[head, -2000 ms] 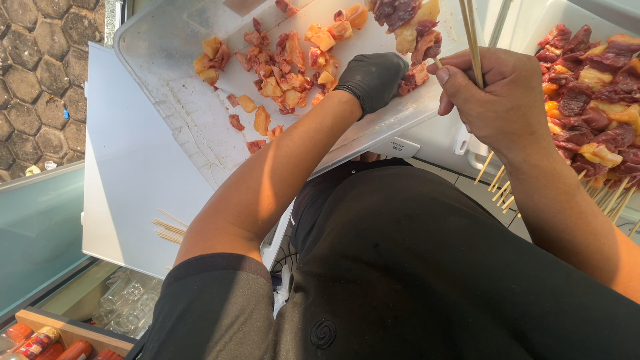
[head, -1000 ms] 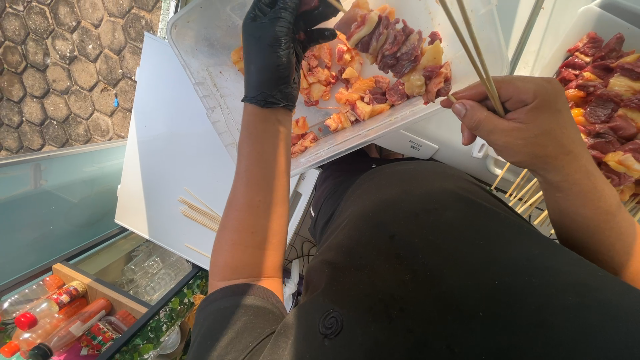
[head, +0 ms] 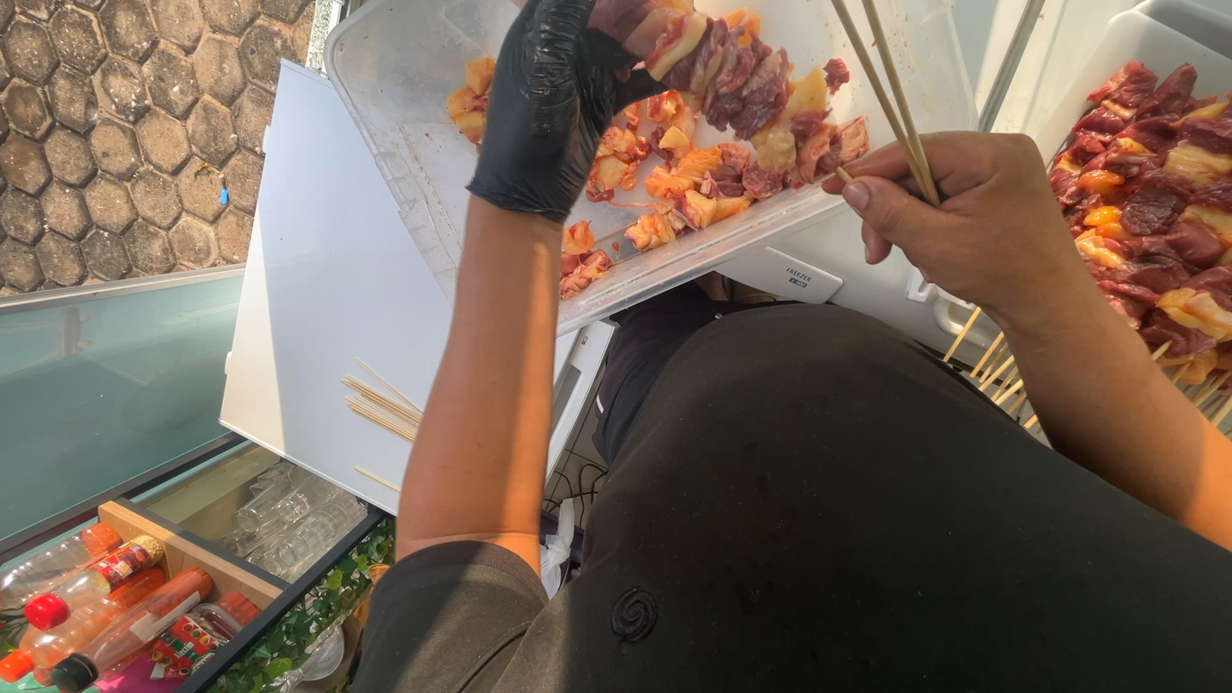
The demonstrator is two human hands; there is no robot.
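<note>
My left hand [head: 553,111], in a black glove, closes around the upper end of a raw meat skewer [head: 741,87] above a clear plastic tub [head: 414,192]. Bare, my right hand [head: 948,207] pinches the lower tip of that skewer's stick and also holds spare bamboo skewers [head: 890,96] that point upward. Red meat and pale yellow pieces are threaded along the stick. Loose raw meat and fat pieces [head: 674,192] lie in the tub below. At the right, a white container [head: 1155,38] is heaped with finished meat skewers [head: 1155,202], their stick ends jutting toward me.
Several bamboo skewers [head: 385,404] lie on a white lid-like panel [head: 337,241] left of my forearm. Sauce bottles [head: 125,616] stand in a wooden-edged compartment at lower left, beside clear plastic cups [head: 298,520]. A freezer's edge [head: 784,274] shows below the tub.
My left hand has moved from beside the lower end of the skewer, over the tub, to its upper end. More threaded pieces show between my hands. The right hand keeps its hold.
</note>
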